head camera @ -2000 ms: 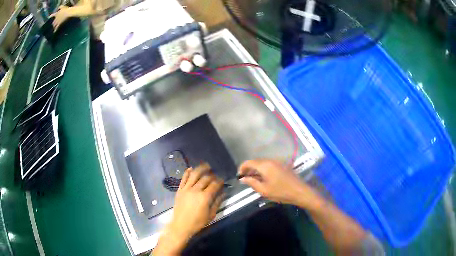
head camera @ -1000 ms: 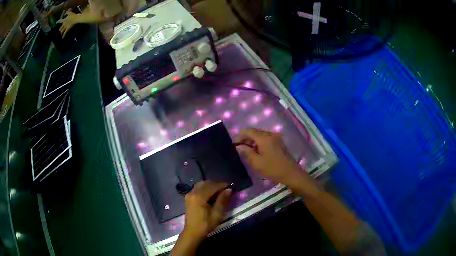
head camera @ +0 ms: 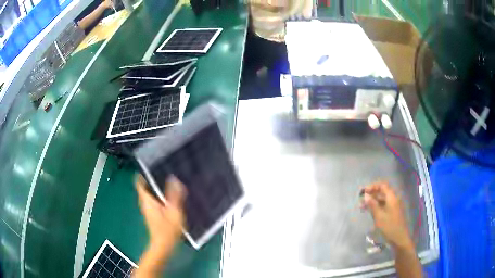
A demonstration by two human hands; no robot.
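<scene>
My left hand (head camera: 164, 209) holds a solar panel (head camera: 203, 182) by its lower left edge, over the border between the green belt and the light box. The panel is tilted and blurred, its dark front with pale border showing. My right hand (head camera: 384, 209) is over the right part of the light box (head camera: 336, 184), fingertips pinched on a small dark connector (head camera: 363, 193). Red and blue test leads (head camera: 401, 157) run from the bench meter (head camera: 342, 98) down the box's right side. The box top shows no pink dots and glares white at left.
Several solar panels (head camera: 146, 113) lie overlapping on the green belt (head camera: 65, 146); another panel (head camera: 110, 261) is at the bottom edge. A blue basket (head camera: 467, 217) and black fan (head camera: 477, 119) are at right. A person's arm (head camera: 95, 15) shows at top left.
The panel has left the light box and is now in my left hand, turned front side up. The pink lamps have gone off. The view has swung left; my right hand still holds the connector.
</scene>
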